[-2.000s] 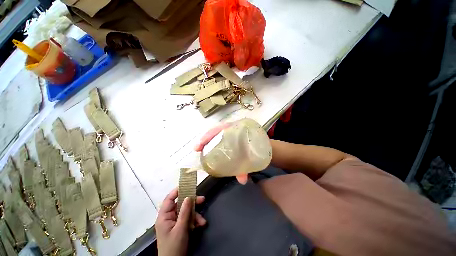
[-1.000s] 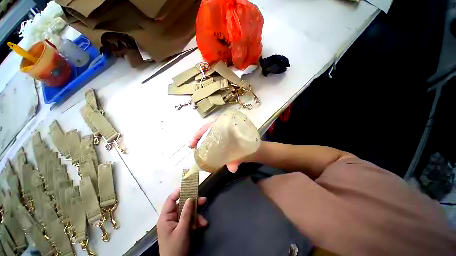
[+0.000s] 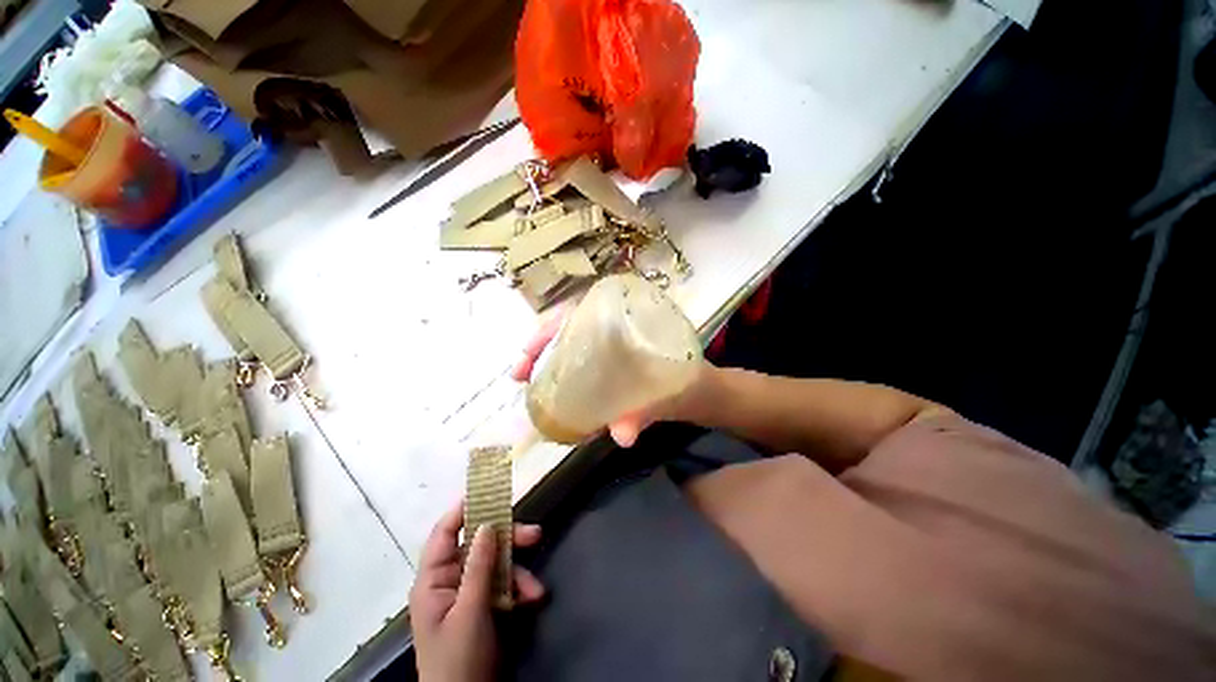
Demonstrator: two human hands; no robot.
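Note:
My left hand [image 3: 460, 593] grips a khaki webbing strap tab [image 3: 490, 496] near the table's front edge, its free end pointing away from me. Any hook on it is hidden. My right hand [image 3: 638, 416] is mostly hidden behind the translucent cream glue bottle [image 3: 616, 357] it holds; fingers show at the bottle's left side and below. The bottle is tilted, its nozzle end pointing down close to the tab's far end; I cannot tell whether they touch. A loose pile of tabs [image 3: 551, 237] with gold hooks lies beyond the bottle.
Laid-out tabs [image 3: 174, 533] overlap at left, a few more [image 3: 254, 324] above them. A red plastic bag [image 3: 607, 87], black lump [image 3: 730, 167], long dark thin tool [image 3: 440, 169], brown sheets [image 3: 360, 60], and blue tray [image 3: 200, 213] with orange pot [image 3: 120, 171] stand farther back.
The bottle first tipped its nozzle onto the tab's far end, and its visible shape and tilt have changed since. The tab remains in my left hand. The whole view has shifted slightly.

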